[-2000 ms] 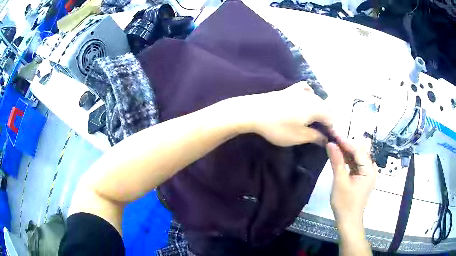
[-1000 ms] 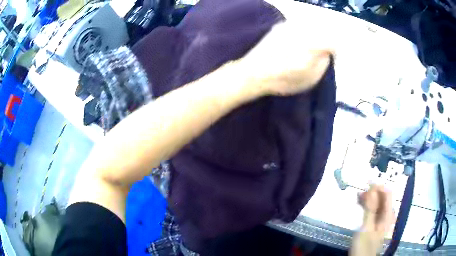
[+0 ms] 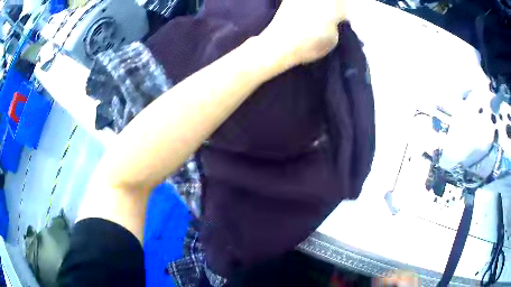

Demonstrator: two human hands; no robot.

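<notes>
The plum garment body (image 3: 269,179) covers the middle of the view and hangs over the table's front edge. My left hand (image 3: 322,33) is at the top centre, closed on the upper right edge of the garment body; its fingers are washed out by glare. Fuzzy plaid lining (image 3: 131,84) shows at the garment's left side, with more checked cloth lower down. My right hand (image 3: 396,279) is a blurred bit at the bottom edge, mostly cut off, apart from the garment. The plum binding strip (image 3: 460,238) hangs down right of the presser foot area (image 3: 437,174).
The white machine table (image 3: 358,227) has a scale along its front edge. The white sewing machine head (image 3: 470,134) is at the right, with black shears (image 3: 496,252) below it. A grey vented unit (image 3: 103,36) stands upper left. Blue bins (image 3: 162,235) are below and at the left.
My left hand has moved up and away, drawing the garment's edge clear of the needle area. My right hand has let go and dropped to the bottom edge of the view.
</notes>
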